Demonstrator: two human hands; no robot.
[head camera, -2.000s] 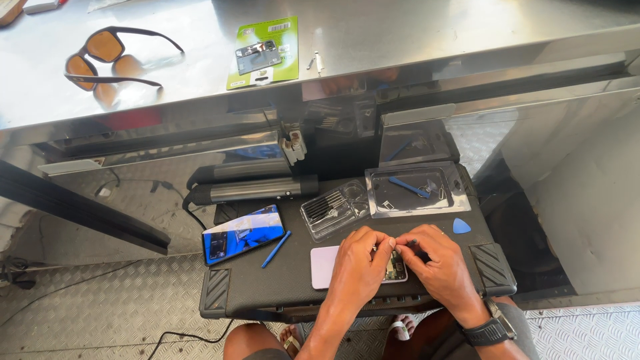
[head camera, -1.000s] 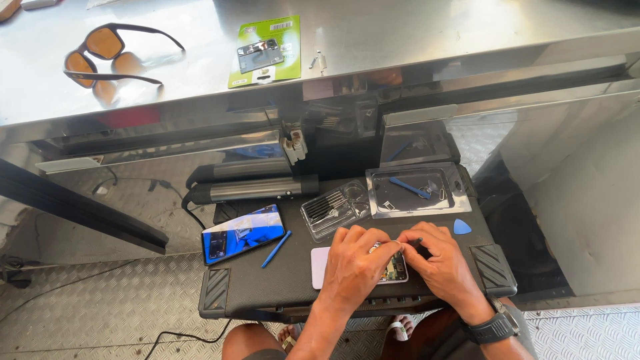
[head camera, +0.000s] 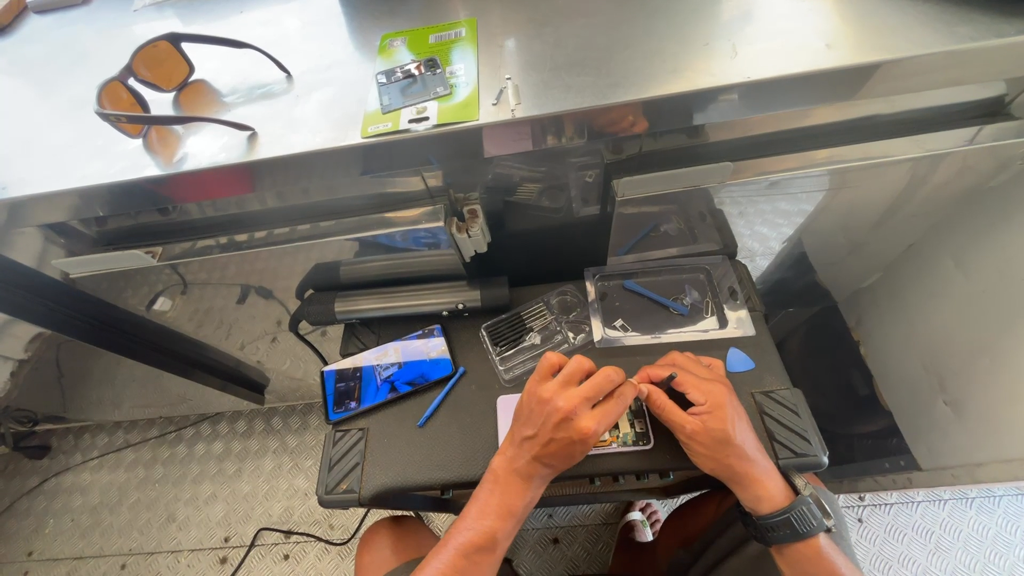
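An opened smartphone (head camera: 632, 432) with its circuit board bare lies on the black case, its pale lilac part (head camera: 506, 414) showing left of my hands. My left hand (head camera: 564, 412) is over the phone, thumb and index finger pinched together at the fingertips of the other hand. My right hand (head camera: 700, 408) holds a small black-handled tool (head camera: 670, 382), probably a screwdriver, between its fingers. Something tiny and light shows where the fingertips meet; I cannot tell what it is. Left of them rest a lit phone (head camera: 390, 374) and a blue plastic spudger (head camera: 441, 397).
Behind my hands are a clear tray of screwdriver bits (head camera: 520, 328) and a clear plastic tray (head camera: 740, 320) holding a blue pry tool (head camera: 654, 297). A blue triangular pick (head camera: 739, 360) lies at right. Sunglasses (head camera: 164, 68) and a green card (head camera: 464, 80) are on the metal counter (head camera: 608, 48).
Both hands stay over the opened phone, their fingers shifting slightly. The black-handled tool now shows in my right hand.
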